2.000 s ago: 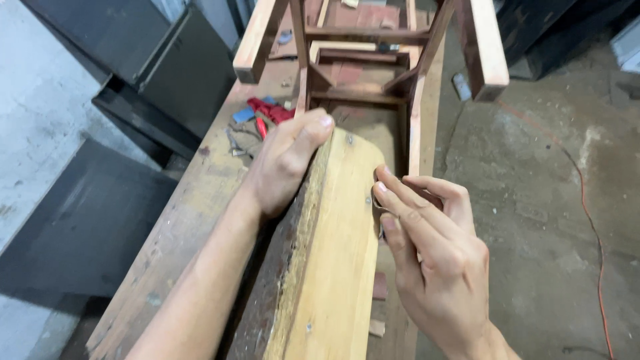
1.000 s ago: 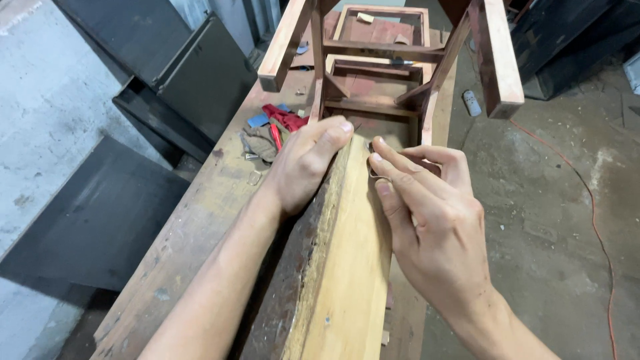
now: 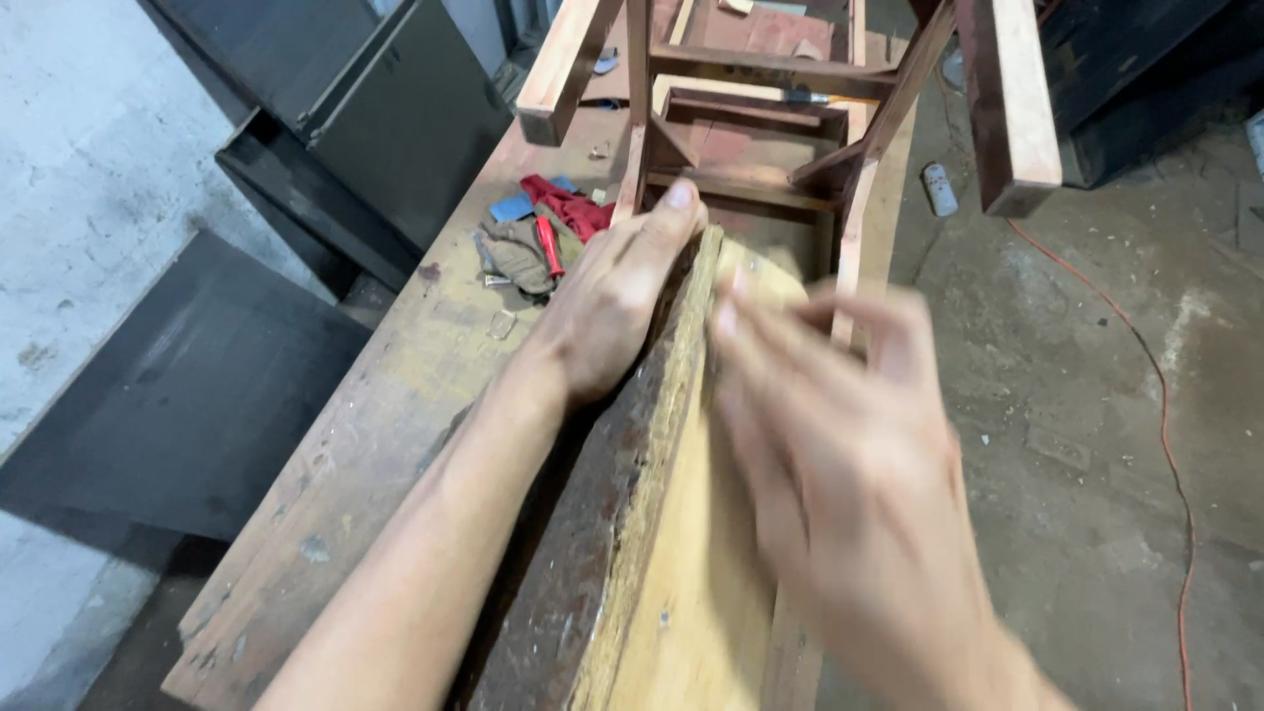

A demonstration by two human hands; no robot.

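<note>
A long wooden piece [image 3: 691,553] with a pale smooth face, a rough yellowish edge and a dark brown side runs from the lower middle up to the centre. My left hand [image 3: 627,296] grips its far end from the left, thumb on top. My right hand [image 3: 839,395], blurred, is over the pale face with its thumb and fingertips together near the rough edge. Whether something small is pinched there cannot be told. Small metal fasteners dot the pale face. Just beyond stands a wooden chair or stool frame [image 3: 770,69], its legs toward me.
On the wooden workbench [image 3: 365,474] lie a red cloth [image 3: 568,205], a red-handled tool [image 3: 549,247] and a grey-brown rag [image 3: 518,259]. Dark panels [image 3: 188,385] lean at the left wall. A can [image 3: 939,190] and an orange cable [image 3: 1165,395] lie on the floor at the right.
My right hand has moved from the right edge of the pale face across to the rough edge. My left hand still holds the far end.
</note>
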